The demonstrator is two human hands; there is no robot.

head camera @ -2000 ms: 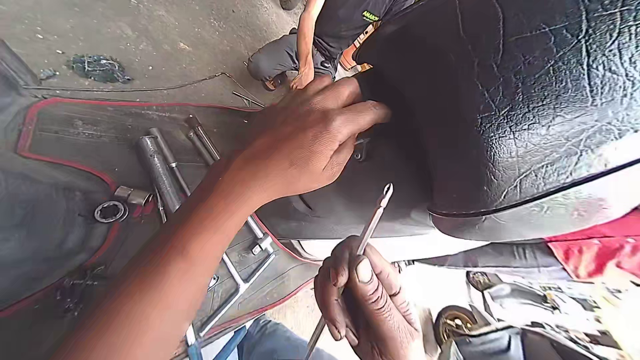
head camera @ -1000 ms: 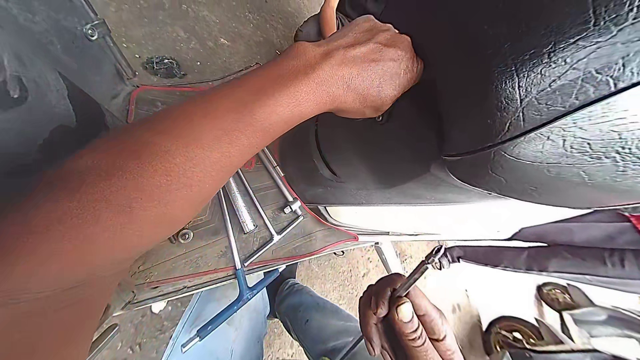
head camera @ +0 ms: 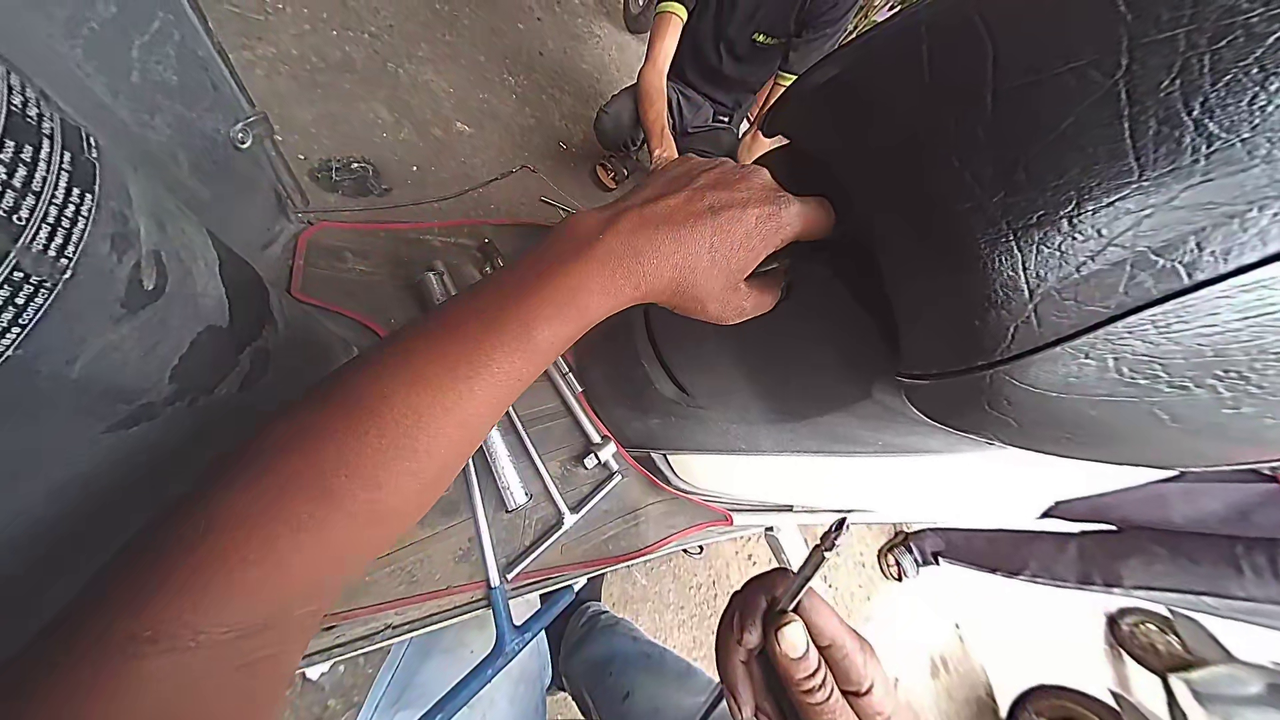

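My left hand (head camera: 715,240) reaches across from the lower left to the black plastic panel (head camera: 780,380) below the scooter's seat (head camera: 1080,200). Its fingers are bent against the panel; their tips are partly hidden, and what they may hold cannot be made out. Lower down, my right hand (head camera: 800,650) grips a screwdriver (head camera: 820,565) between thumb and fingers, its cross-shaped tip pointing up and away from the panel. Beneath my left forearm, a T-handle wrench with a blue grip (head camera: 505,635), a steel T-bar wrench (head camera: 540,465), a tubular socket (head camera: 507,470) and a ratchet-like bar (head camera: 585,415) lie on the footboard.
The footboard mat (head camera: 640,520) has red edging. Across the scooter, a person in dark clothes (head camera: 720,70) crouches. Another person's legs (head camera: 1040,565) show at right, above parked vehicle wheels (head camera: 1150,640). A dark tangled clump (head camera: 348,177) lies on the ground.
My left hand stays at the panel, its fingers shifting there. My right hand still holds the screwdriver. The view has shifted, and the crouching person is more visible than one second ago.
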